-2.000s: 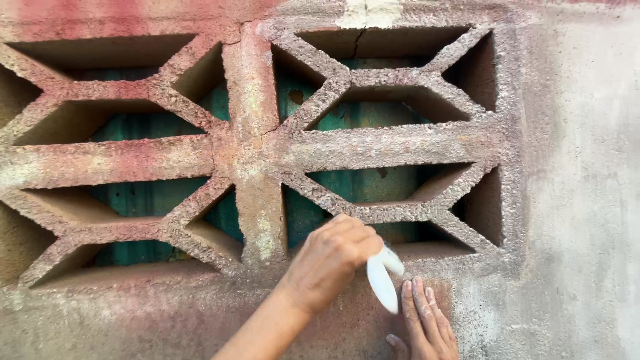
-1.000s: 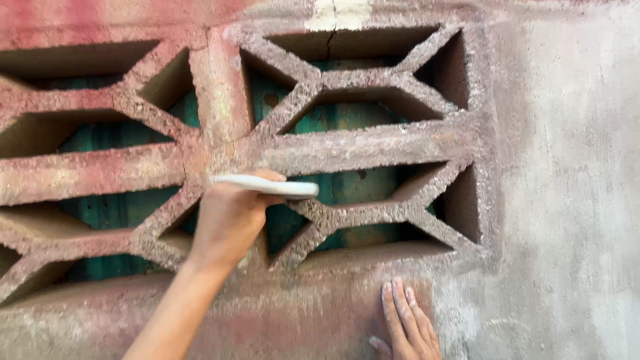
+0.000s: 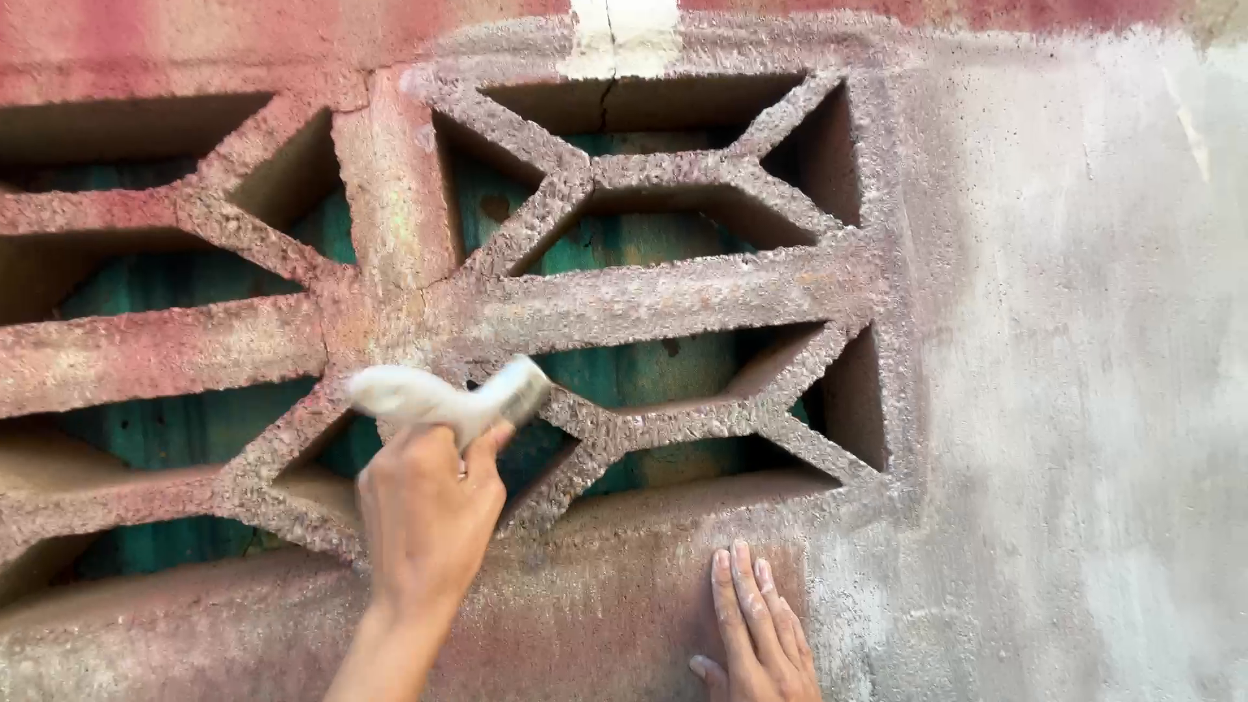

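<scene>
My left hand (image 3: pixel 429 517) grips a white folded sheet (image 3: pixel 409 395), its kind unclear through motion blur. The sheet spreads into two flaps above my fingers, in front of the concrete breeze-block grille (image 3: pixel 673 292), just below the crossing of its thick bars. Whether it touches the concrete I cannot tell. Lower and to the right, my right hand (image 3: pixel 760 624) lies against the wall (image 3: pixel 604 604) below the grille, fingers pointing up, with whitish dust on the fingertips. It holds nothing.
Rough bars and deep angular openings make up the grille, with green panels (image 3: pixel 624 244) behind. Faded red paint (image 3: pixel 244 39) covers the upper left wall. A cracked cream patch (image 3: pixel 624 39) sits above the openings. Grey-white plaster (image 3: pixel 1092 341) spans the right side.
My left hand with the white sheet has moved left from near my right hand, where it was two seconds ago. The sheet lay flatter one second ago. My right hand stays on the wall.
</scene>
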